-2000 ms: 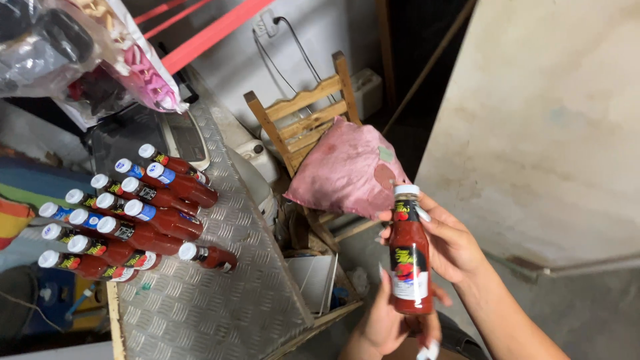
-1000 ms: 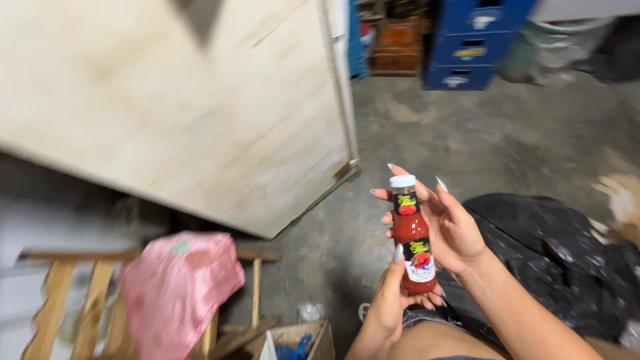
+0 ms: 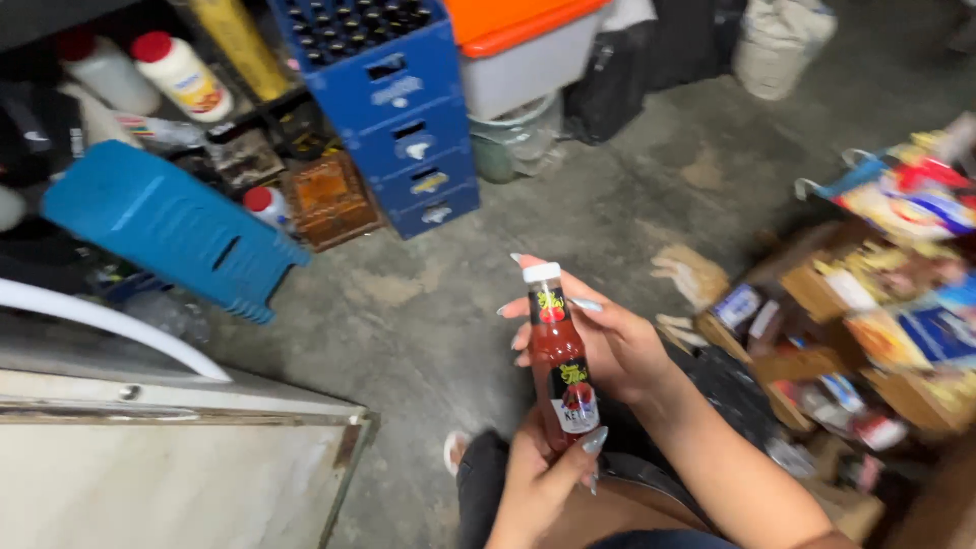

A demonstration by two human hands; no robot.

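A glass ketchup bottle (image 3: 555, 358) with red contents, a white cap and dark printed labels is held between my two hands, its cap pointing up and slightly left in the view. My left hand (image 3: 545, 465) grips the bottle's base, with the thumb across the lower front. Around the upper part, from behind and the right side, my right hand (image 3: 610, 335) supports it, the thumb near the neck label and the fingertips showing on the left. The cap is on the bottle.
Stacked blue plastic crates (image 3: 415, 145) hold dark bottles, beside a lidded bin with an orange top (image 3: 526, 30). A blue plastic stool (image 3: 171, 221) stands left. A white appliance or panel (image 3: 168, 480) is lower left; cardboard boxes (image 3: 812, 305) of packages lie right, near a cat (image 3: 690, 274).
The view has swung far, from the metal surface with many bottles, past the chair with a pink cushion, to the crates and boxes. The bottle has stayed in both hands.
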